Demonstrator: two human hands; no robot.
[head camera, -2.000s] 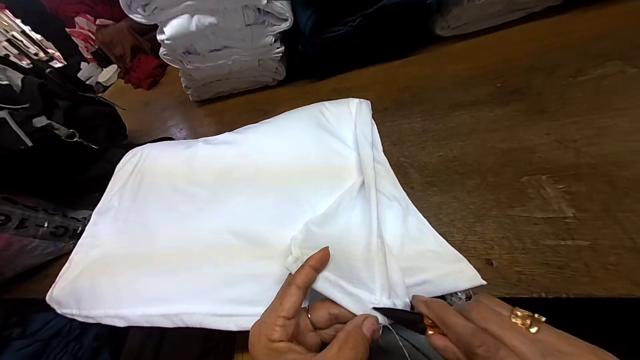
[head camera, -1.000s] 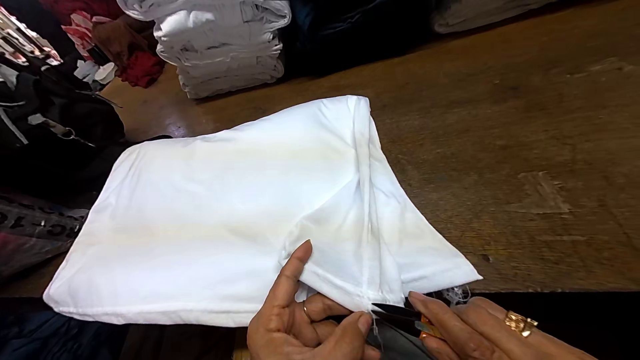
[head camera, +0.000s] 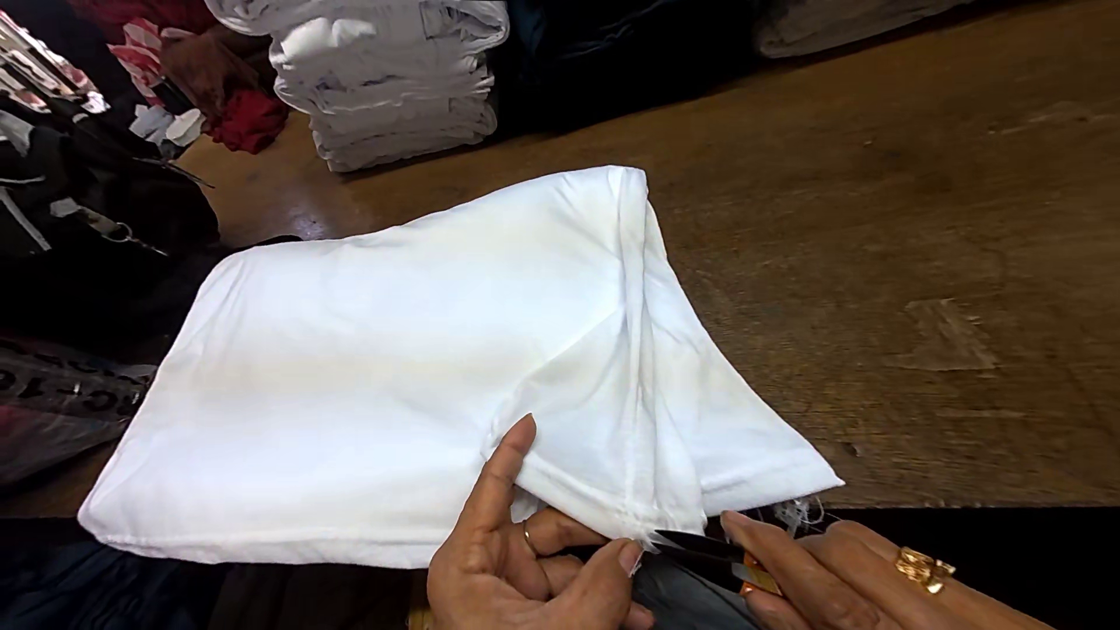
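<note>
A folded white cloth garment (head camera: 350, 367) lies on the wooden table, its near right corner reaching over the front edge. My left hand (head camera: 534, 560) grips the hem of that corner between thumb and fingers, the index finger stretched over the fabric. Loose white threads show by the thumb. My right hand (head camera: 831, 577), wearing a gold ring, holds a small cutting tool (head camera: 700, 553), with dark blades and an orange part; most of its handle is hidden. The blade tips touch the hem just right of my left thumb.
A stack of folded white garments (head camera: 394, 96) stands at the back of the wooden table (head camera: 875, 262). Dark fabric (head camera: 612, 61) lies beside it. On the left are a black bag or garment (head camera: 96, 219), a printed plastic bag (head camera: 61, 411) and red cloth (head camera: 249, 121).
The blades have shifted slightly at the hem near my left thumb. Both hands keep their hold, and the white garment lies nearly as before.
</note>
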